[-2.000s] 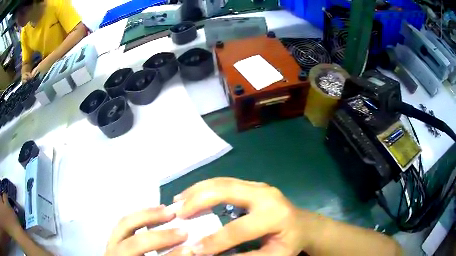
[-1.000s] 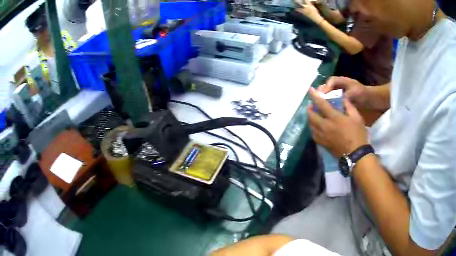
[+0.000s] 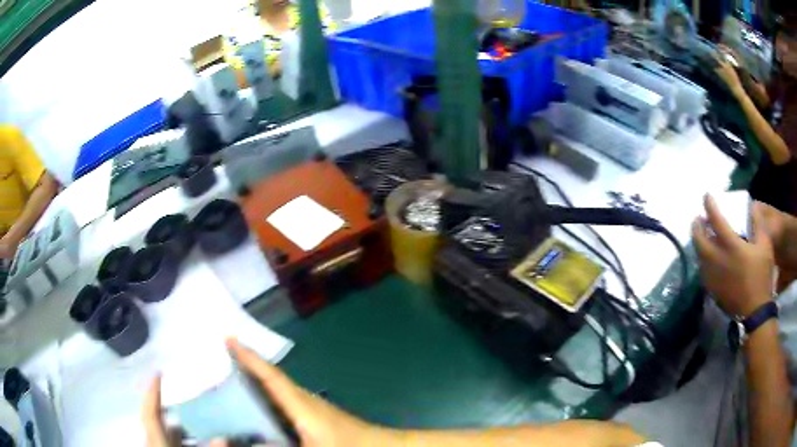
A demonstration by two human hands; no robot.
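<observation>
A pale blue-grey retail box (image 3: 220,409) with a dark edge is held low at the bottom left, over the white paper. My right hand (image 3: 293,409) grips its right side, with the forearm reaching in from the bottom right. My left hand (image 3: 154,417) is at its left side; only fingers show, and the rest is cut off by the bottom edge. The image is blurred and the lower part of the box is out of view.
Wooden box (image 3: 306,229), metal-parts tub (image 3: 414,229) and soldering station (image 3: 511,279) with cables stand behind the green mat (image 3: 393,349). Dark cups (image 3: 150,272) stand at left. Blue bin (image 3: 376,74) is at the back. A neighbour's hands (image 3: 738,262) hold a carton at right.
The view swung right to the neighbour, then partly back left. My hands held a white piece earlier; now the pale box is between them. It was not visible there before.
</observation>
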